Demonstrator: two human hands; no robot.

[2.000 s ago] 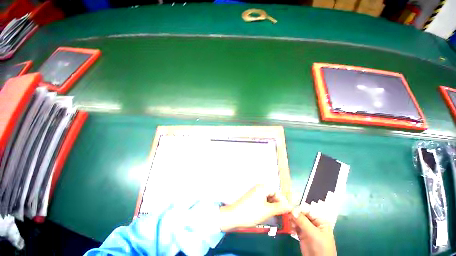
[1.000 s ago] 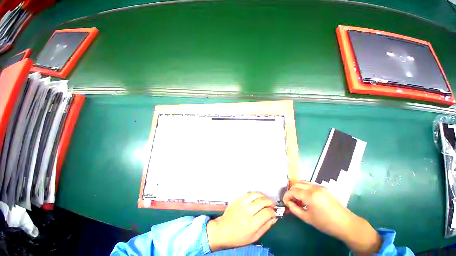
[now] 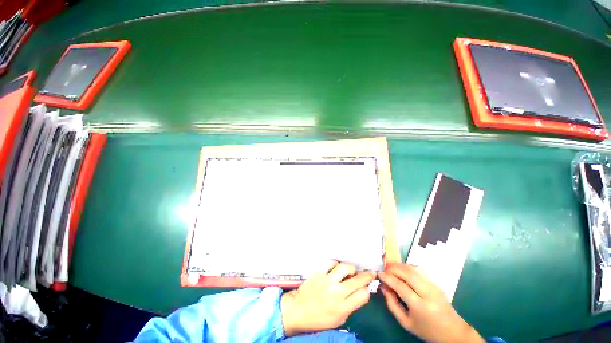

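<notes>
The panel (image 3: 288,214), turned white by glare, lies on an orange-red foam tray (image 3: 392,221) in front of me. A black adhesive strip (image 3: 321,163) lies along its top edge. My left hand (image 3: 328,295) rests at the panel's lower right edge, fingertips bent down on it. My right hand (image 3: 419,298) touches the lower right corner with its fingertips, close to my left fingers. A small white piece (image 3: 374,286) shows between the hands. What the fingertips hold, if anything, is hidden. The release liner (image 3: 445,228) with its stepped black block lies right of the tray, partly behind my right hand.
A stack of foam trays with separator sheets (image 3: 50,194) stands at left. Trayed panels lie on the green conveyor at upper left (image 3: 79,72) and upper right (image 3: 536,84). Bagged black strips (image 3: 598,234) lie at far right. Crumpled white wrap (image 3: 23,305) is at lower left.
The view has tilted down since the first frame. My right hand has moved from beside the liner to the panel corner, its fingers now flatter. My left hand has come down onto the panel's edge.
</notes>
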